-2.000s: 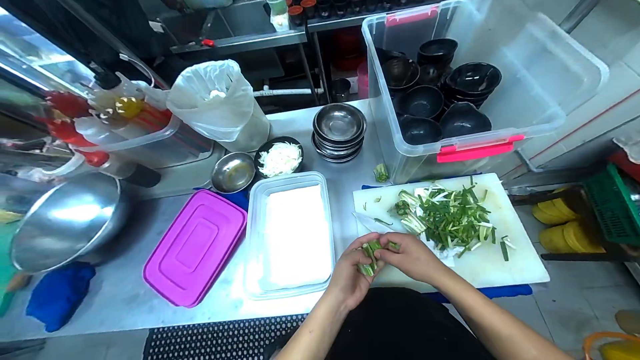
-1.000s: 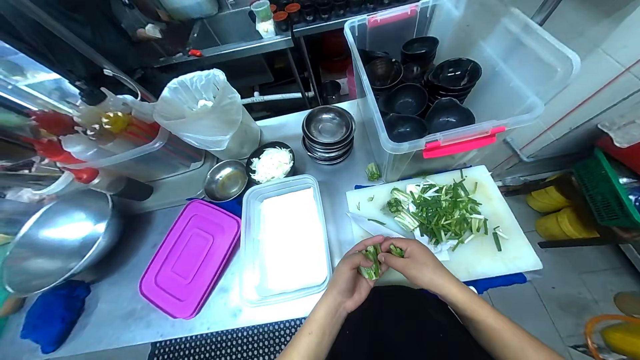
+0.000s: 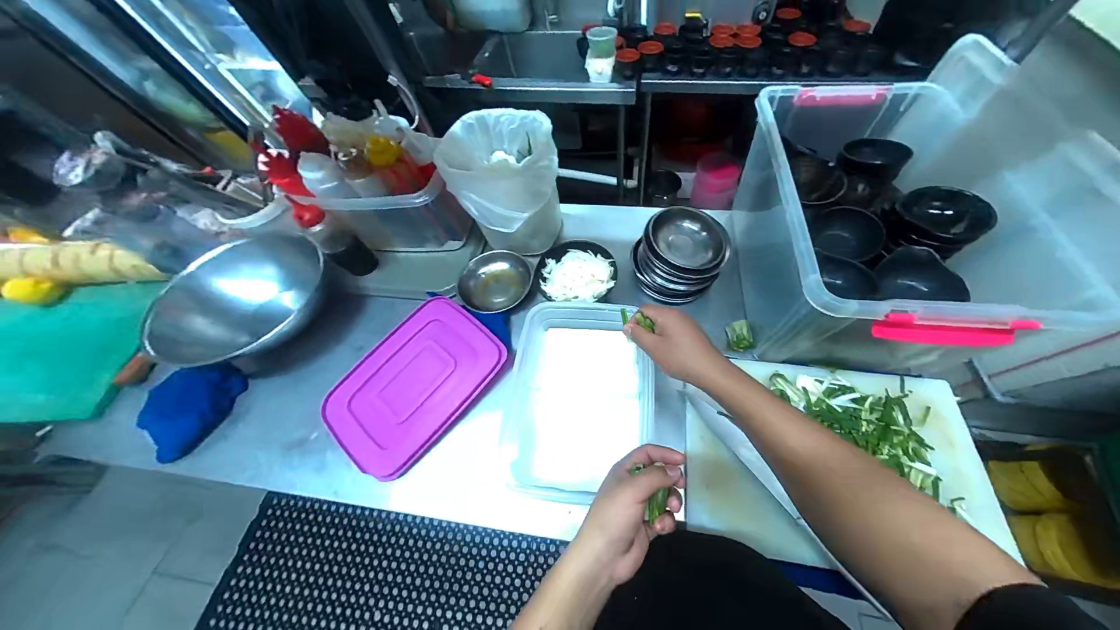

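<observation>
My left hand (image 3: 632, 507), low beside the near right corner of a clear plastic container (image 3: 516, 411), is closed on a few pieces of green vegetable (image 3: 656, 505). Farther forward, my right hand (image 3: 674, 343) pinches more green pieces (image 3: 645, 321) by the container's far right corner. White paper or lining seems to cover the container's bottom. Under my right forearm, a knife blade (image 3: 752, 451) lies on the white cutting board (image 3: 717, 507), its handle hidden. Cut greens (image 3: 875, 429) are heaped on the board's right part. A bowl of white shreds (image 3: 577, 276) stands just behind the container.
A purple lid (image 3: 416, 385) and a steel mixing bowl (image 3: 236, 297) are on the left. Behind stand a bag-lined bin (image 3: 503, 184), a small metal bowl (image 3: 495, 282) and stacked bowls (image 3: 682, 254). A large clear tub (image 3: 814, 319) with black bowls rises behind the board.
My hands were together over the board's near left part; now they are apart, the right one farther forward at the container's corner. The view has swung left.
</observation>
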